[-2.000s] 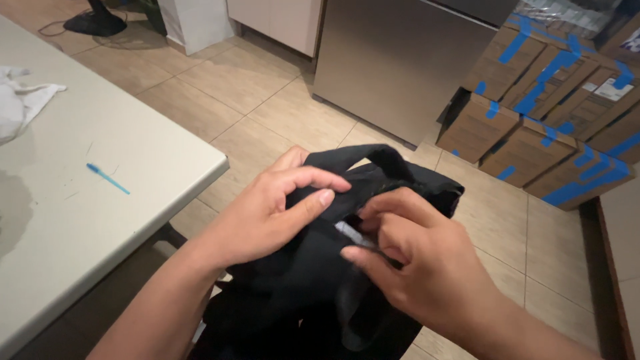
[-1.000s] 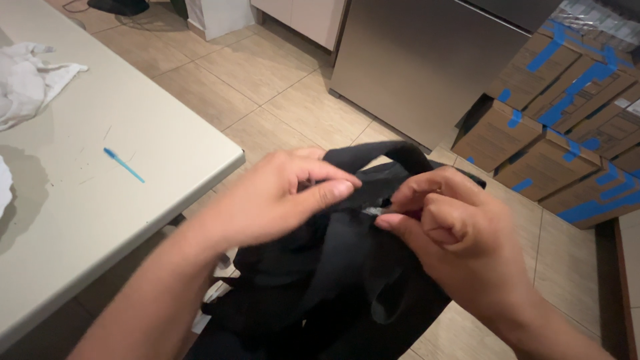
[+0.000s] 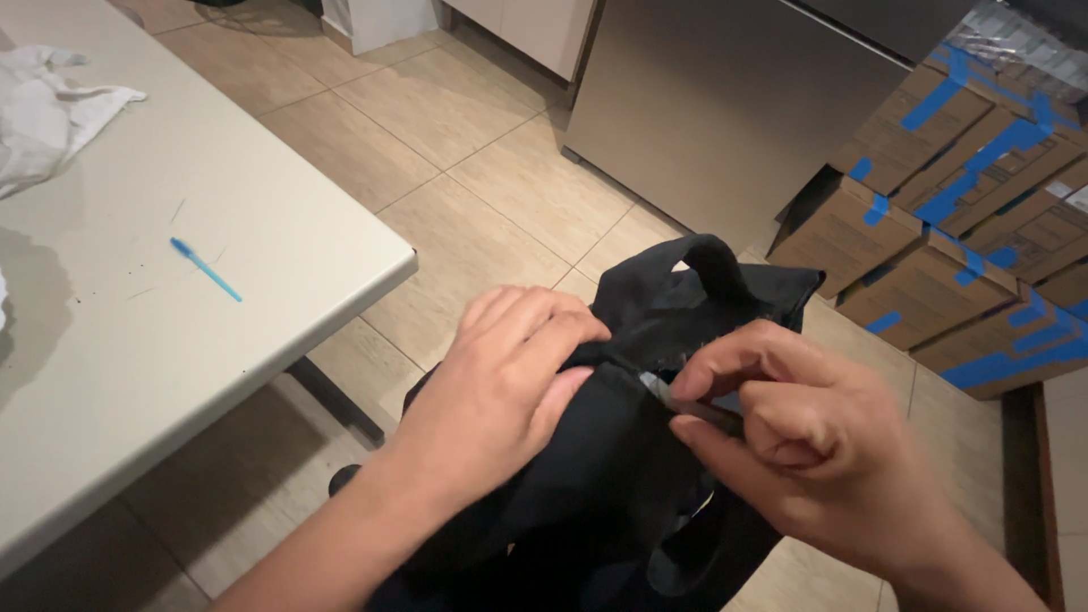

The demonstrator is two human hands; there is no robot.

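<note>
A black cloth garment or bag [image 3: 595, 442] with a fabric loop at its top lies below my hands, low in the middle of the view. My left hand [image 3: 510, 374] pinches a fold of the black fabric between thumb and fingers. Just to its right, my right hand [image 3: 782, 416] holds a small, pale, translucent object [image 3: 654, 384] at its fingertips, against the fabric. What this small object is, I cannot tell; the fingers hide part of it. A light blue stick with a darker blue bristled end [image 3: 206, 269] rests on the table.
At the left stands a white table [image 3: 323, 221] with a white cloth [image 3: 59, 110] and loose threads or hairs on it. Cardboard boxes with blue tape [image 3: 926, 280] are stacked at the right, beside a metallic appliance [image 3: 714, 110]. Tiled floor [image 3: 365, 144] lies between.
My left hand has gone from lying over the fabric with its fingers pointing right to pinching a fold of it. The right hand stays by the small pale object.
</note>
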